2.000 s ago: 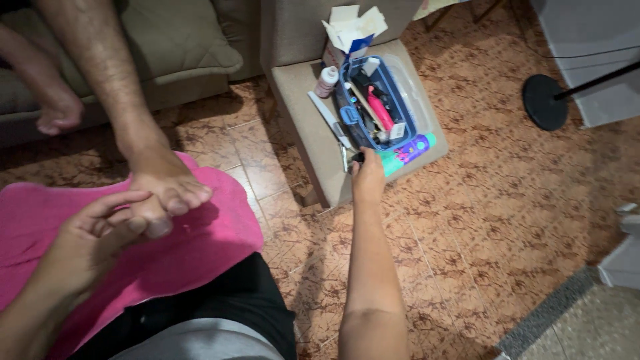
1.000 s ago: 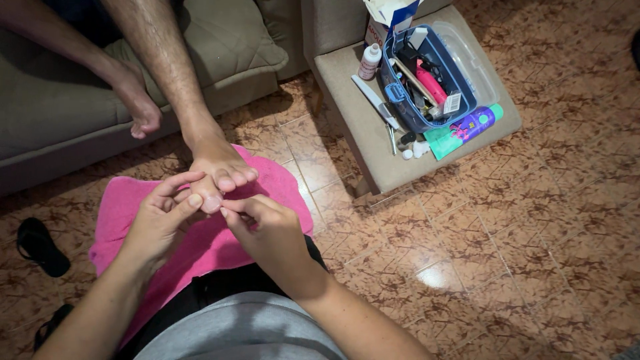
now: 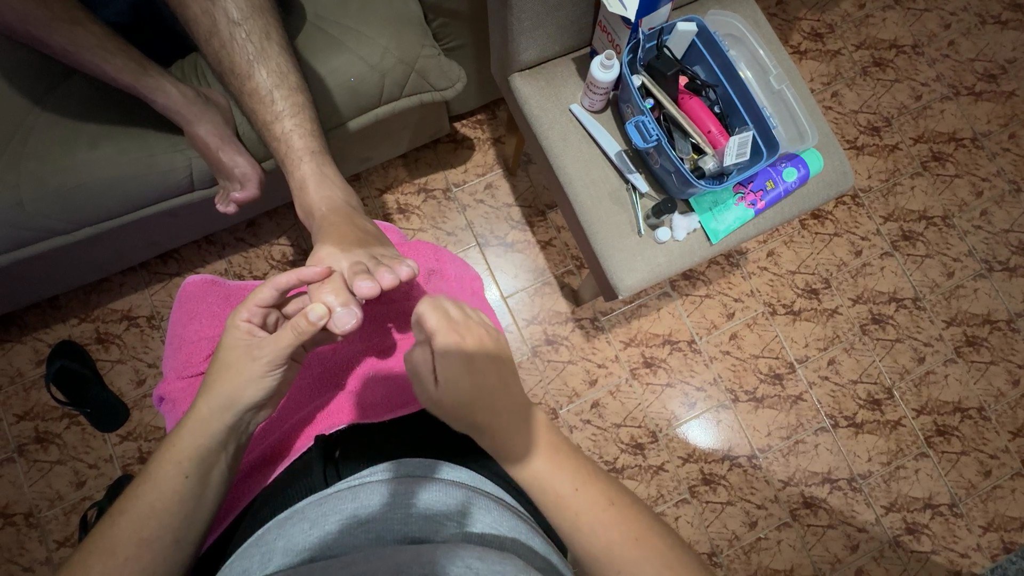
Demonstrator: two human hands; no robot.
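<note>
My left hand [image 3: 272, 336] holds the big toe [image 3: 344, 318] of another person's foot [image 3: 348, 236] between thumb and fingers. The foot rests on a pink towel [image 3: 448, 272] spread over my lap. Just right of the toes is my right hand [image 3: 464, 364], curled and apart from the foot; its fingertips are turned away, so whether it holds something small cannot be seen. The person's other foot [image 3: 228, 164] hangs at the edge of the sofa.
On the upholstered chair [image 3: 640, 272] stand a blue plastic box [image 3: 692, 188] of tools, a white bottle [image 3: 599, 82], a nail file [image 3: 608, 146], a small dark bottle [image 3: 661, 211], cotton [image 3: 685, 226] and a green-purple tube [image 3: 760, 194]. A black flip-flop [image 3: 84, 384] lies on the tiled floor.
My right hand went from the chair's front edge to the big toe, and now stands a little away from it. My left hand has stayed on the toe. The view has shifted.
</note>
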